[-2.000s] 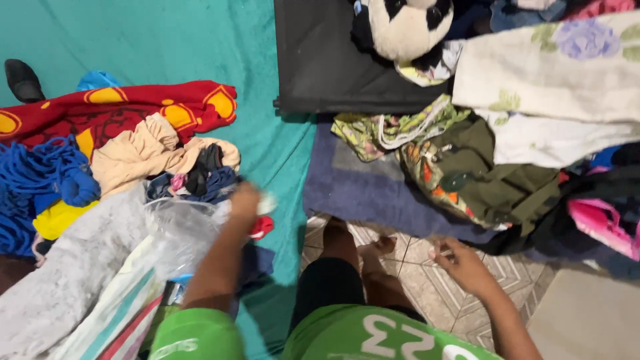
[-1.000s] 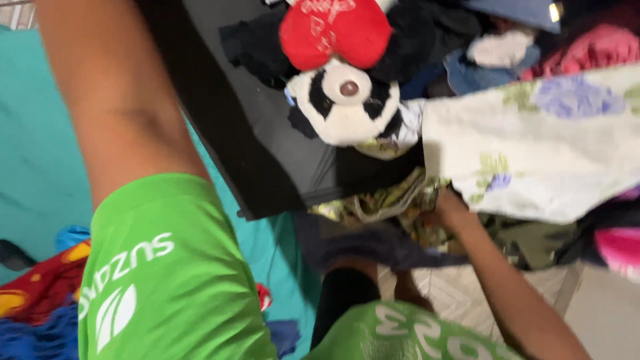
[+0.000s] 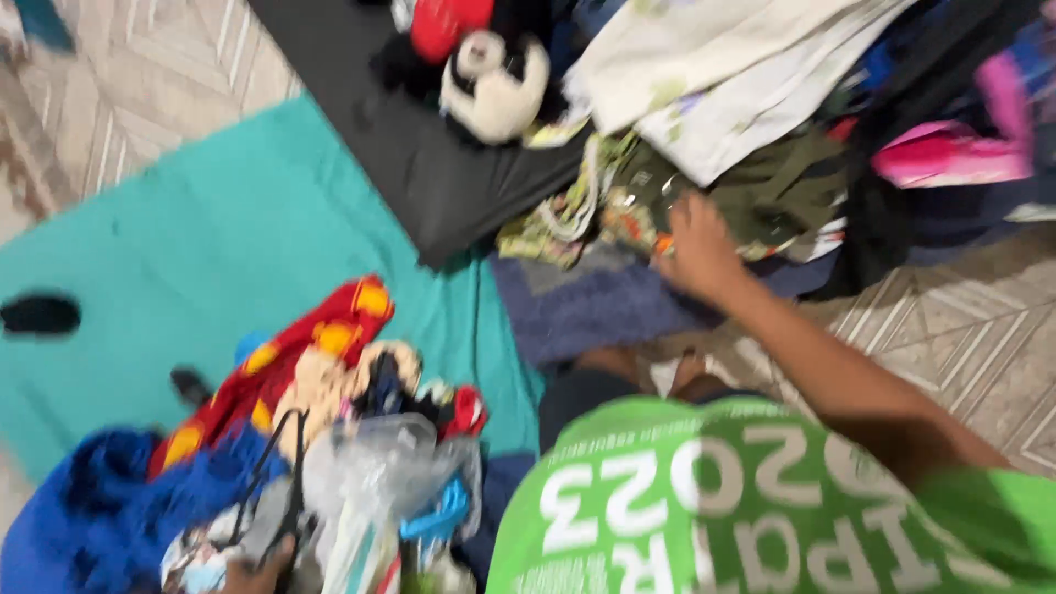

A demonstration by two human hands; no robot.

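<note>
My right hand (image 3: pixel 697 247) rests on an olive-green garment (image 3: pixel 771 194) with an orange-patterned edge; whether its fingers grip the cloth cannot be told. Beside it lie a light green patterned cloth (image 3: pixel 549 227) and a white flowered cloth (image 3: pixel 718 99). At the bottom edge, partly cut off, my left hand (image 3: pixel 260 573) touches a grey item with black straps (image 3: pixel 276 511). Near that hand are a clear plastic bag (image 3: pixel 379 462), a blue plastic item (image 3: pixel 441 511), a royal blue cloth (image 3: pixel 115 503), a beige cloth (image 3: pixel 313 392) and a red and yellow cloth (image 3: pixel 272 371).
A teal sheet (image 3: pixel 223 214) covers the floor at left, with a dark shoe-like item (image 3: pixel 40 313) on it. A black flat panel (image 3: pixel 412 173) holds a plush toy (image 3: pixel 495 87). A dark blue mat (image 3: pixel 586 305) lies near my feet; pink fabric (image 3: pixel 957 157) is at right.
My left arm has swung from the upper left down to the pile at the lower left. The black-strapped item now shows there. My right hand stays by the green garments. The view has shifted.
</note>
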